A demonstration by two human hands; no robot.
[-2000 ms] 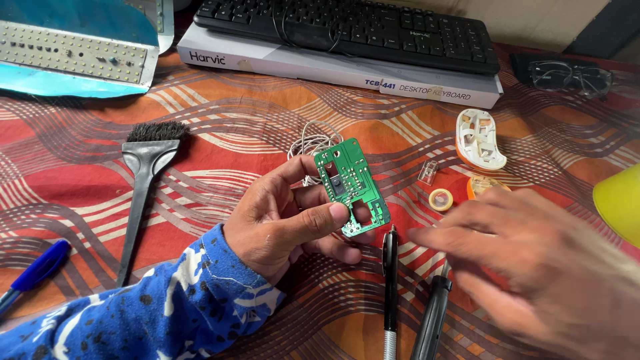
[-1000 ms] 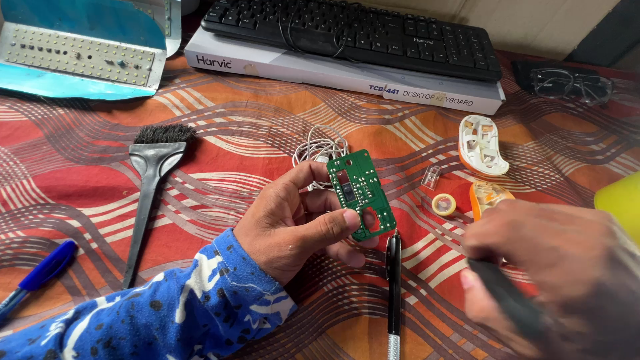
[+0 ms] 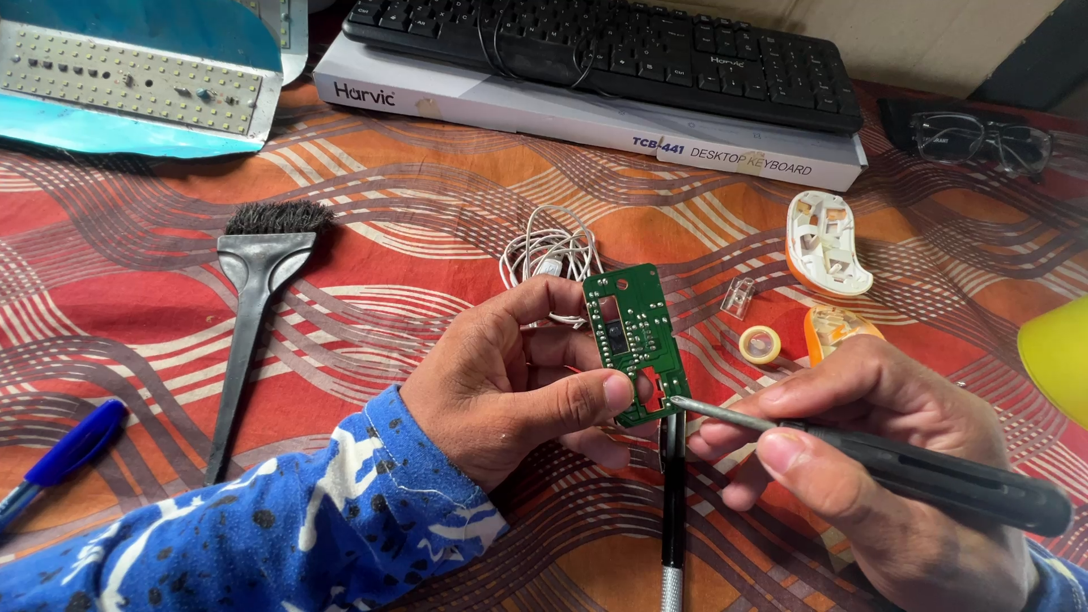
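Note:
My left hand grips a green circuit board between thumb and fingers, its soldered side facing up. In my right hand is a screwdriver with a black handle, its metal tip at the lower right part of the board. Behind the board lies a coiled white cable. A black pen-like tool lies under the board's lower edge. To the right are a clear plastic piece, a small cream-rimmed wheel, a white mouse shell half and an orange shell part, partly hidden by my right hand.
A black keyboard rests on a white box at the back. Eyeglasses lie at back right, a yellow object at the right edge. At left are a black brush, a blue pen and an LED panel.
My right hand was near the black tools two seconds ago. It has picked up the screwdriver and brought its tip to the board. My left hand still holds the board.

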